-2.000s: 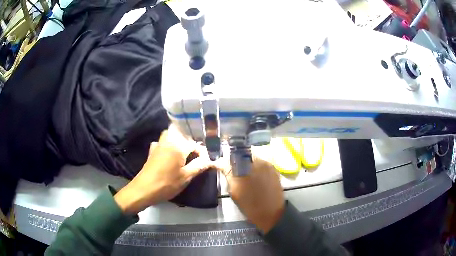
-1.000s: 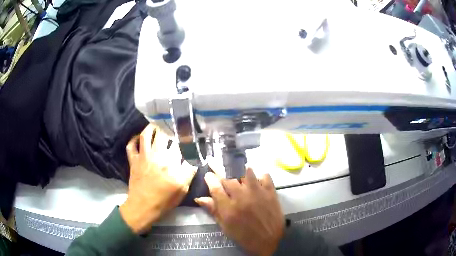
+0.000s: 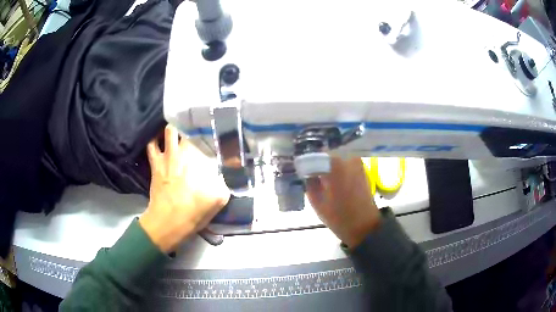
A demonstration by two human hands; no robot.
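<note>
The black garment (image 3: 116,97) is heaped left of the machine head, with shiny folds. A narrow dark edge of it (image 3: 238,211) lies flat by the needle area. My left hand (image 3: 183,186) is on the garment, gripping and pressing it just left of the needle area. My right hand (image 3: 344,198) is slightly blurred and reaches under the head of the white sewing machine (image 3: 305,67), right of the grey cylinder (image 3: 291,194); its fingertips are hidden. The curved metal guard (image 3: 230,146) covers part of the needle area.
Yellow scissor handles (image 3: 390,175) lie right of my right hand, partly under the head. A black smartphone (image 3: 450,198) lies further right. A printed measuring scale (image 3: 262,287) runs along the table's front edge. The dark control panel (image 3: 518,143) is at the right.
My right hand has left the cloth in front of the needle and moved right and back, under the head. My left hand stays on the garment. The view has shifted slightly.
</note>
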